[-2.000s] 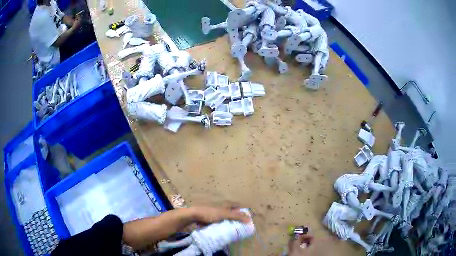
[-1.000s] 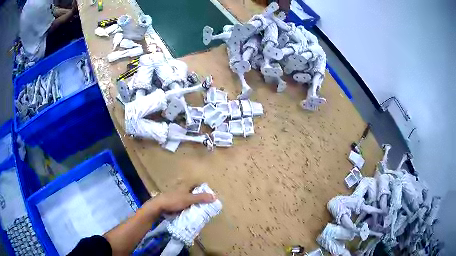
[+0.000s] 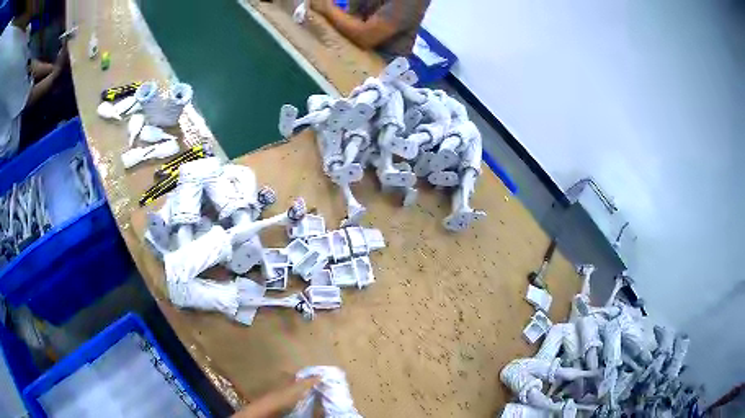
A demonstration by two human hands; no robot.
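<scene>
A pale legs part [image 3: 333, 393] with wrinkled shorts is at the bottom edge, partly cut off. My left hand [image 3: 286, 397] grips its left side; the fingers are partly hidden. My right hand is out of the picture. Small white open box-shaped inserts [image 3: 324, 295] lie in a loose cluster beyond the held part. Two more inserts [image 3: 537, 327] lie at the right beside a dark-handled tool [image 3: 542, 263].
Legs parts [image 3: 194, 265] lie left of the inserts, with heaps at the back [image 3: 392, 135] and right [image 3: 604, 351]. Yellow-black items [image 3: 171, 174] and white pieces [image 3: 150, 153] lie at the left edge. Blue crates [image 3: 49, 269] stand left. Two people are partly visible beyond the table.
The view has shifted, so the table things sit lower and further left. The held legs part is now nearer the bottom edge. My right hand and the small yellow-headed tool have left the picture.
</scene>
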